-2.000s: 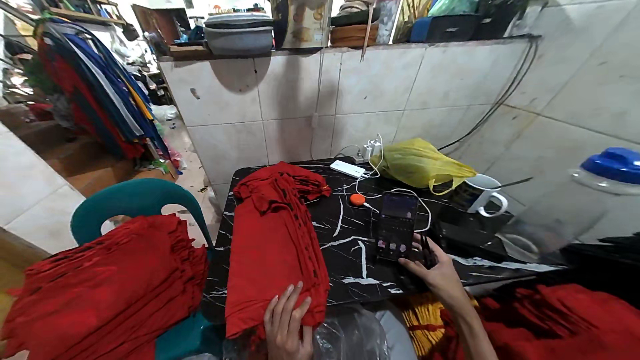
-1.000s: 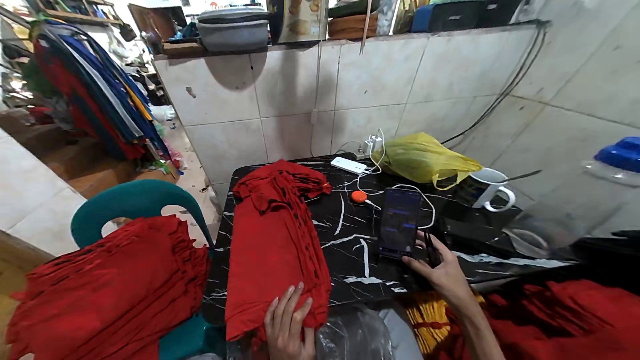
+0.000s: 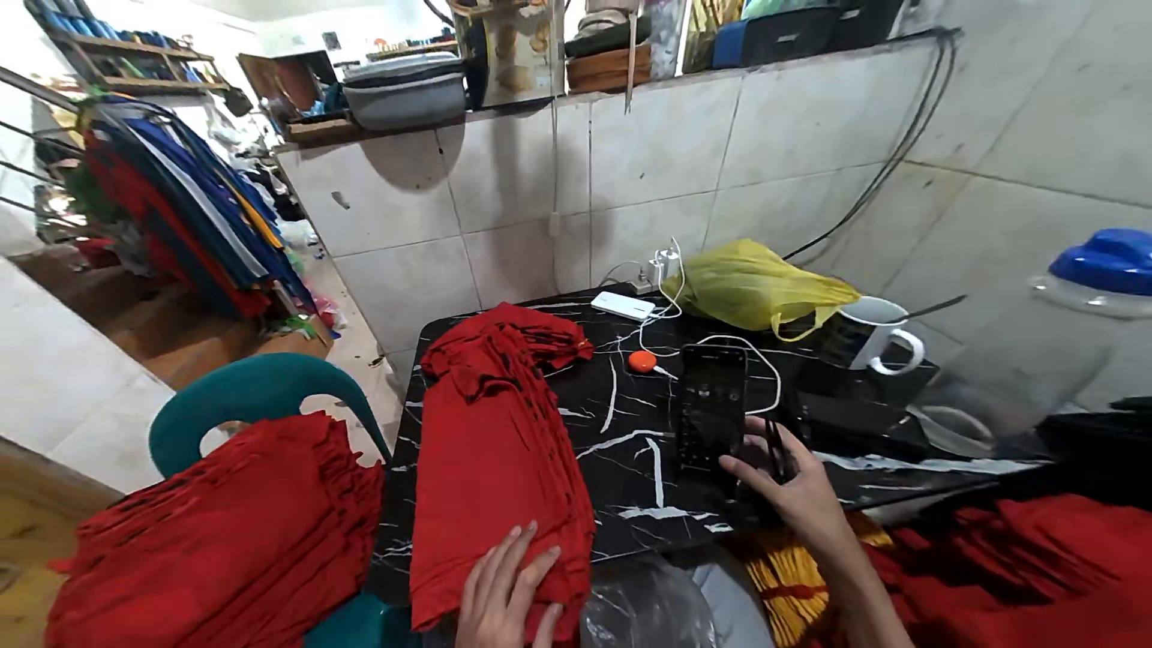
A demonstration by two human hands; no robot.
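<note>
My left hand [image 3: 511, 589] lies flat with fingers apart on the near end of a folded stack of red cloth [image 3: 477, 459] on the black marble-patterned table [image 3: 621, 450]. At the right, my right hand [image 3: 778, 472] is at the lower right edge of a dark smartphone [image 3: 711, 405], its thumb near the phone's corner. A small dark object, too unclear to name, is between its fingers. Beside the phone are a round orange object [image 3: 643, 362] on a white cable and a white power bank [image 3: 623, 306].
A yellow plastic bag [image 3: 751, 283], a white mug [image 3: 868, 333] with a utensil and a blue-lidded clear container [image 3: 1026, 360] stand toward the right back. A green plastic chair [image 3: 261, 378] holds more red cloth [image 3: 225, 540]. Red cloth [image 3: 1035, 567] also lies at lower right.
</note>
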